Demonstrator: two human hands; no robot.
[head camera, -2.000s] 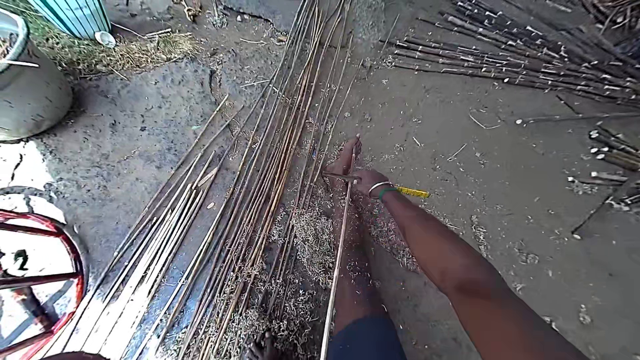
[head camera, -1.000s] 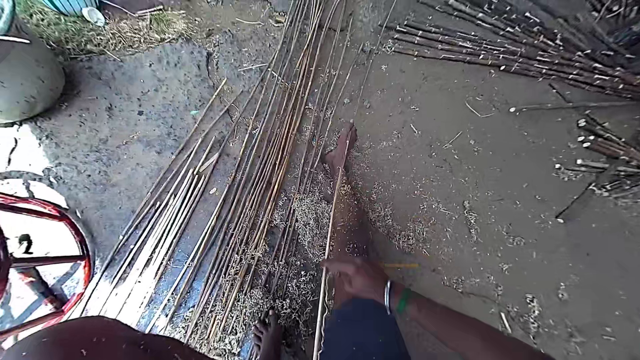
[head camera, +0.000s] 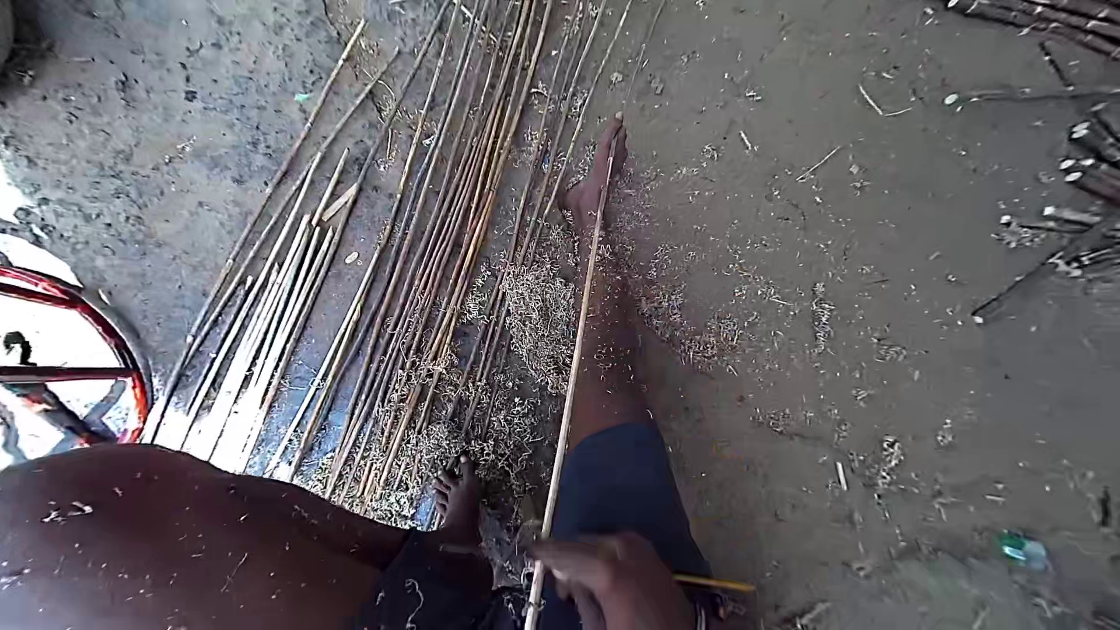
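My right hand (head camera: 612, 573), blurred, is at the bottom centre beside a long, thin, pale stick (head camera: 577, 341). It is closed around a tool whose yellow end (head camera: 717, 583) sticks out to the right; the rest of the tool is hidden or blurred. From the bottom edge the stick runs up along my outstretched leg (head camera: 612, 367) to the foot (head camera: 599, 179). My left hand is out of view. Left of the leg, long brown sticks (head camera: 464, 201) and paler sticks (head camera: 289, 324) lie on the ground. Curly shavings (head camera: 538, 319) are heaped between the sticks and the leg.
A red metal wheel-like frame (head camera: 131, 385) stands at the left edge. My bent leg (head camera: 201, 525) covers the lower left, its foot (head camera: 459, 499) among shavings. Dark cut sticks (head camera: 1094, 166) lie at the right, with a small green-and-clear object (head camera: 1024, 549) below them.
My right hand has moved back along the stick, from near the outstretched foot to beside the upper leg. The view has tilted down.
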